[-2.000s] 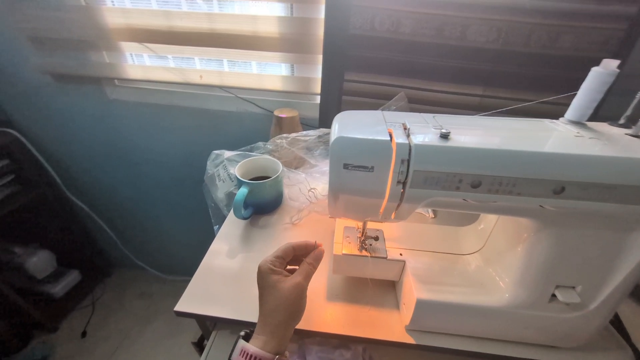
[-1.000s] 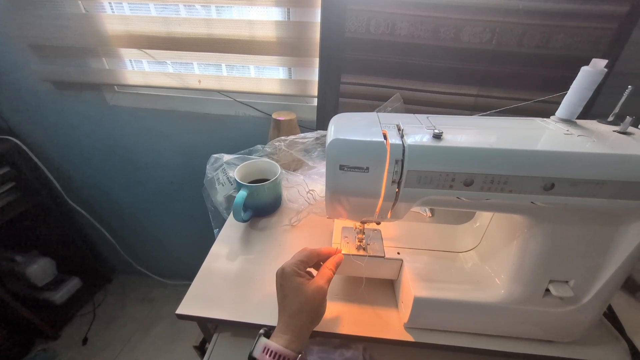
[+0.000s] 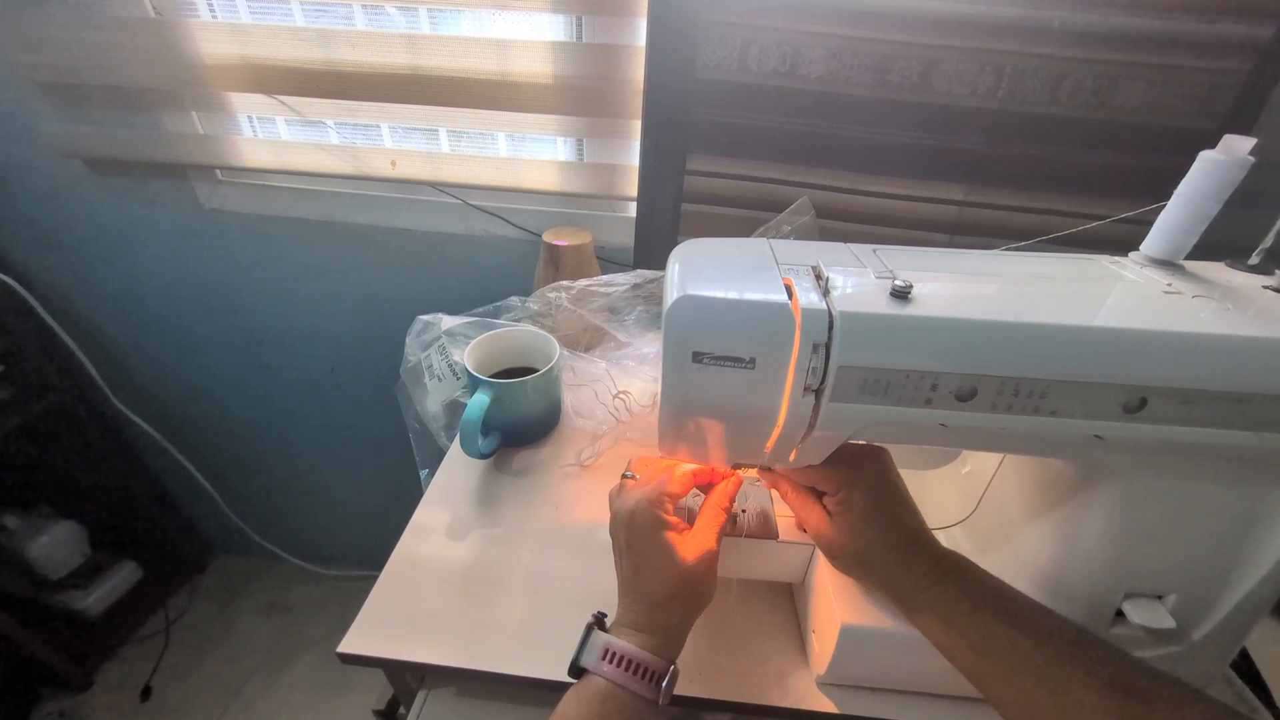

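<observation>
A white Kenmore sewing machine [image 3: 725, 300] fills the right side, its lamp glowing orange at the needle area. My left hand [image 3: 670, 535], with a ring and a watch [image 3: 625, 660] on the wrist, is pinched just above the metal needle plate [image 3: 757, 515]. Close to it on the right, my right hand [image 3: 850, 510] pinches too, thumb and forefinger together beside the needle area. The fingertips hide the needle and presser foot, and what they pinch is too small to tell. A spool of white thread [image 3: 1195, 205] stands on top of the machine, its thread running left.
A blue mug [image 3: 515, 400] of dark liquid stands on the white table [image 3: 480, 570], left of the machine. Behind it lie clear plastic wrapping [image 3: 430, 350] and loose thread [image 3: 610, 400]. A tan cone-shaped object [image 3: 566, 257] is near the window. A white cable [image 3: 190, 465] hangs along the wall.
My right hand has come into view at the needle area. My left hand has moved up and right, from the table in front of the machine to the needle area.
</observation>
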